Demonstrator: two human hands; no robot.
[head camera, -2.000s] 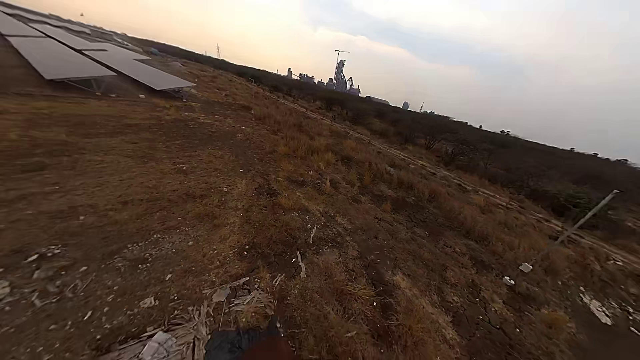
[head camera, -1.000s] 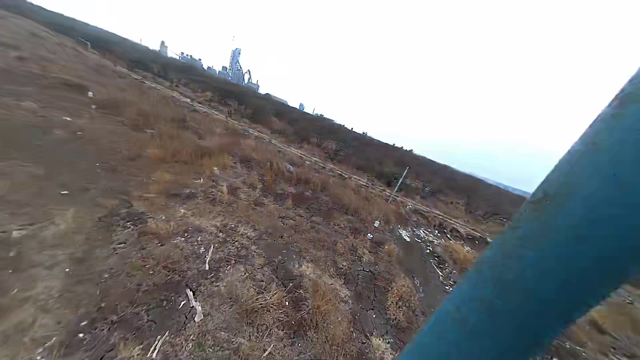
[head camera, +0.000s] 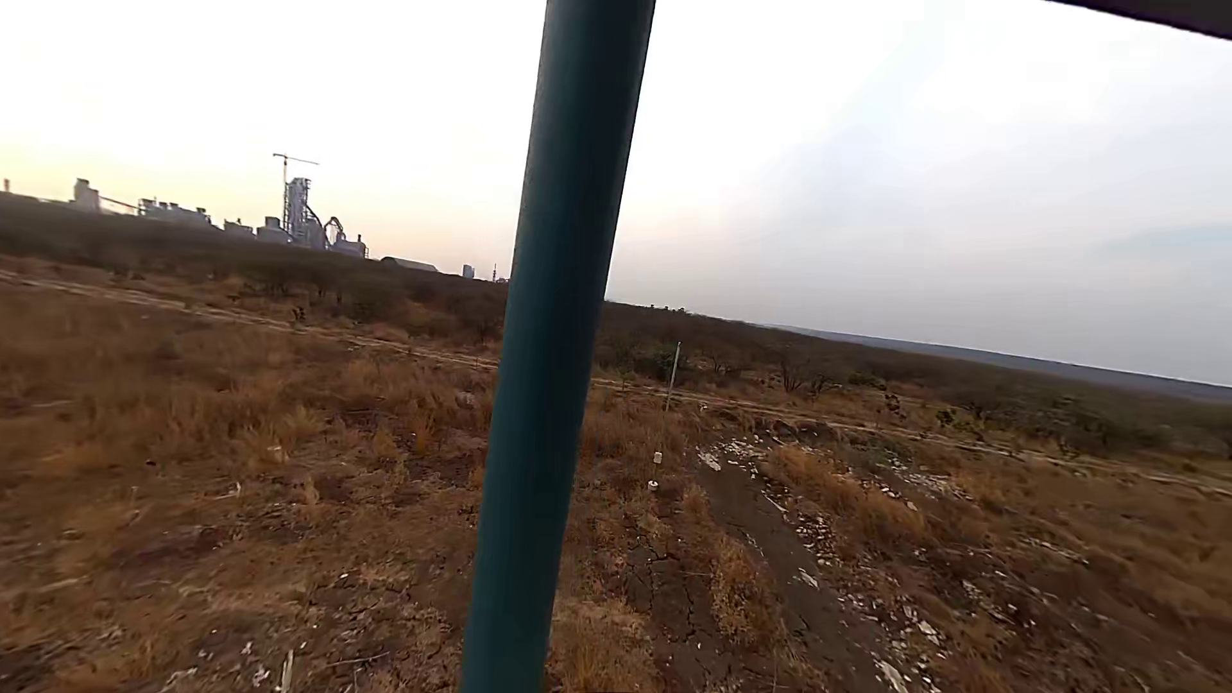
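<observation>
Neither my left hand nor my right hand shows in the head view, so what they hold or touch is hidden. A thick blue-green pole (head camera: 563, 327) stands close in front of me, leaning slightly and running from the top edge to the bottom edge. Part of a dark beam or edge (head camera: 1155, 14) crosses the top right corner.
Dry grass (head camera: 241, 414) and cracked soil lie below. Pale debris (head camera: 818, 539) is scattered along a bare dirt strip (head camera: 760, 520) at the right. A thin post (head camera: 673, 375) stands beyond. Farther off are a dirt track (head camera: 385, 344), scrub and an industrial plant (head camera: 303, 217).
The view has swung right and levelled. Solar panels at the left two seconds ago are out of sight. The blue-green pole, at the right a second ago, now stands near the middle.
</observation>
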